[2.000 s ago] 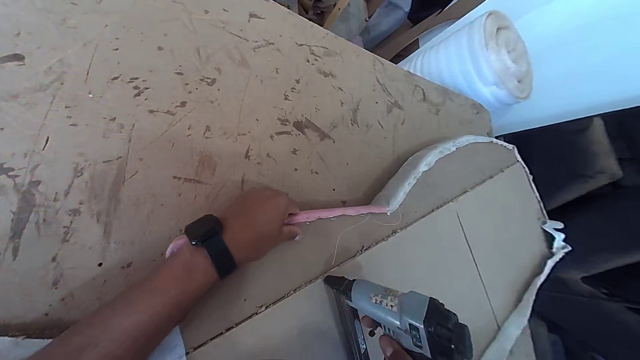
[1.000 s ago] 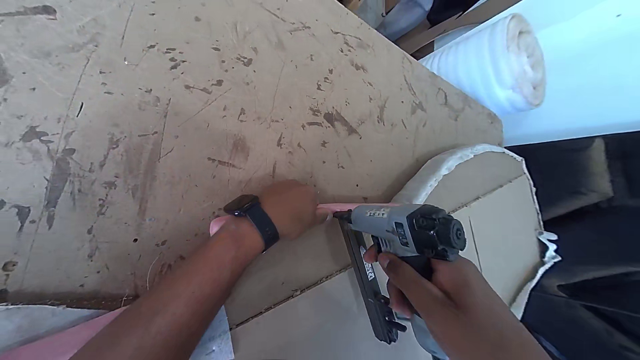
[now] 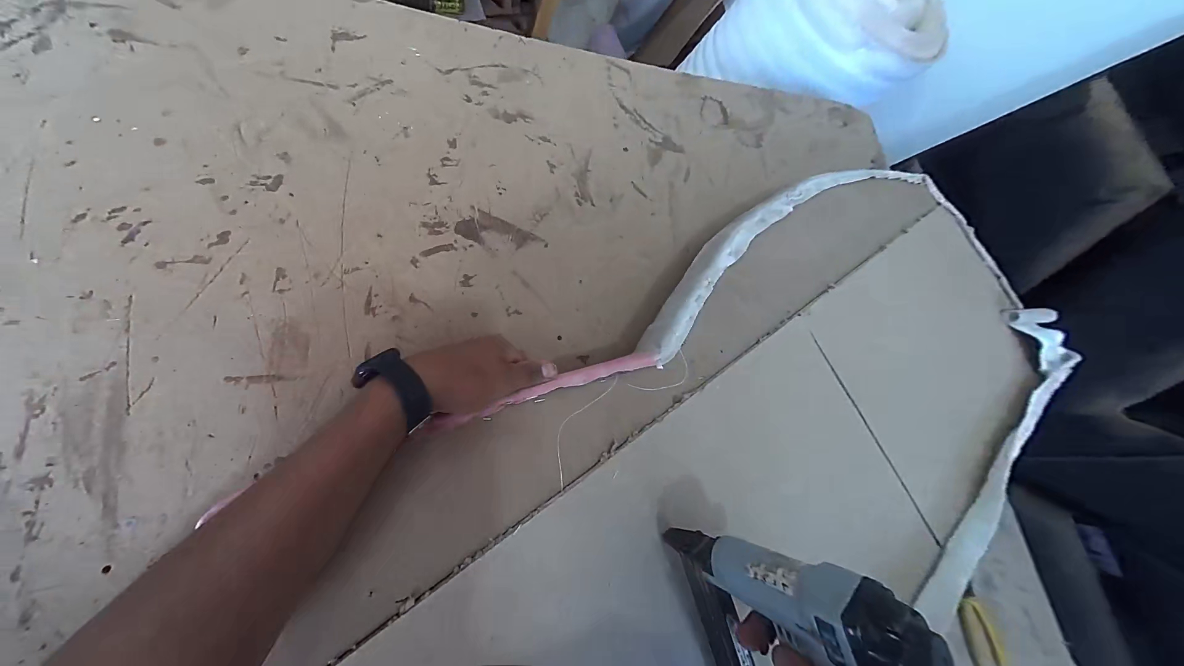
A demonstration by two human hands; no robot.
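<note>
My left hand (image 3: pixel 476 375), with a black watch (image 3: pixel 393 384) on the wrist, presses on a pink fabric edge (image 3: pixel 592 373) folded over a cardboard-covered panel (image 3: pixel 814 407). Its fingertips lie on the fabric; whether they pinch it is hard to tell. White padded fabric (image 3: pixel 712 264) wraps the panel's curved edge beyond the pink strip. Low in the view, my right hand (image 3: pixel 772 643), mostly cut off, grips a grey and black pneumatic stapler (image 3: pixel 795 592). The stapler's nose is over the cardboard, away from the pink edge. A loose thread (image 3: pixel 573 416) trails from the fabric.
The panel lies on a large scuffed work table (image 3: pixel 277 185). A roll of white foam or wadding (image 3: pixel 823 46) stands past the far edge. Dark upholstered material (image 3: pixel 1091 259) is at the right. A loose white fabric end (image 3: pixel 1045 342) bunches at the panel's right edge.
The stapler in my right hand was at the pink edge beside my left hand one second ago; it has moved away, down and to the right. My left hand remains at the pink edge.
</note>
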